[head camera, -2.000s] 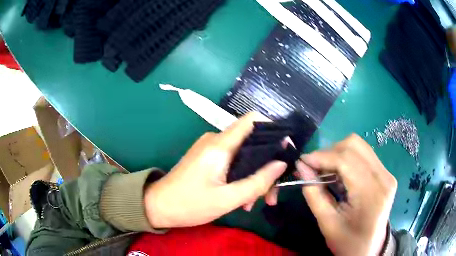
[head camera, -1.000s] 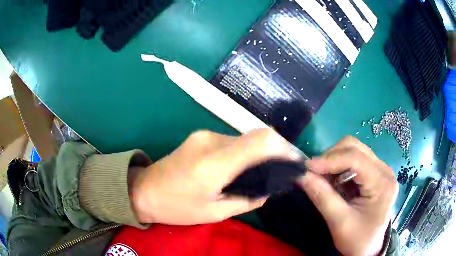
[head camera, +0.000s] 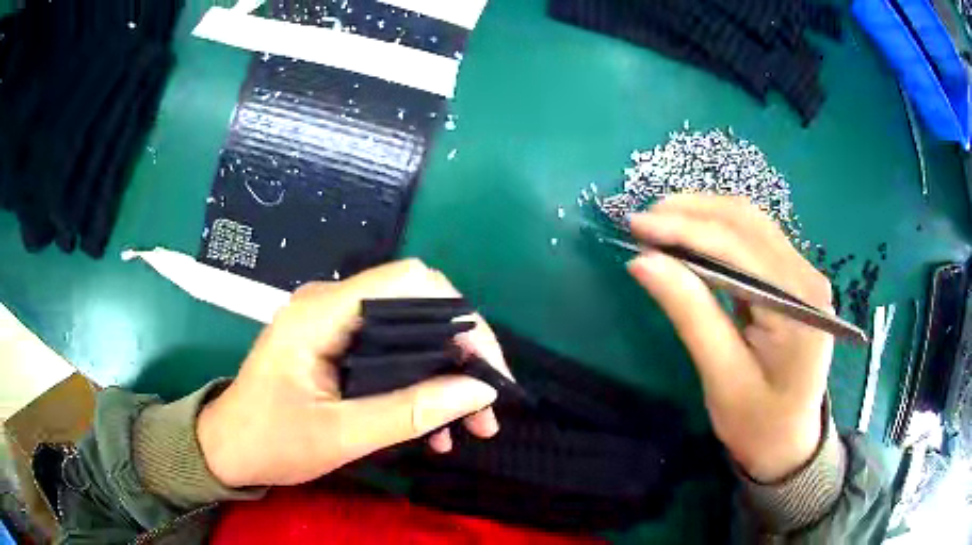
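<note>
My left hand (head camera: 341, 373) holds a bundle of black ribbed strips (head camera: 400, 346), fanned with their ends toward the right. My right hand (head camera: 741, 319) grips slim metal tweezers (head camera: 751, 285) between thumb and fingers. The tweezer tips point left, at the lower left edge of a loose heap of tiny silver-white inserts (head camera: 709, 165). Whether the tips hold an insert cannot be told. The black glossy sheet (head camera: 320, 170) lies beyond my left hand, with a grid of tiny pale pieces (head camera: 232, 244) near its lower left corner and white specks scattered over it.
White tape strips (head camera: 330, 51) cross the sheet and another (head camera: 213, 287) lies along its near end. Black strips are piled at far left (head camera: 85, 128), at the back (head camera: 703, 43) and near my lap (head camera: 554, 447). Small black parts (head camera: 858, 279) and spare thin tools (head camera: 876, 367) lie at right.
The view has swung to the right. My right hand has left the bundle and is now at the silver heap, with the tweezers pointing left. My left hand still holds the bundle.
</note>
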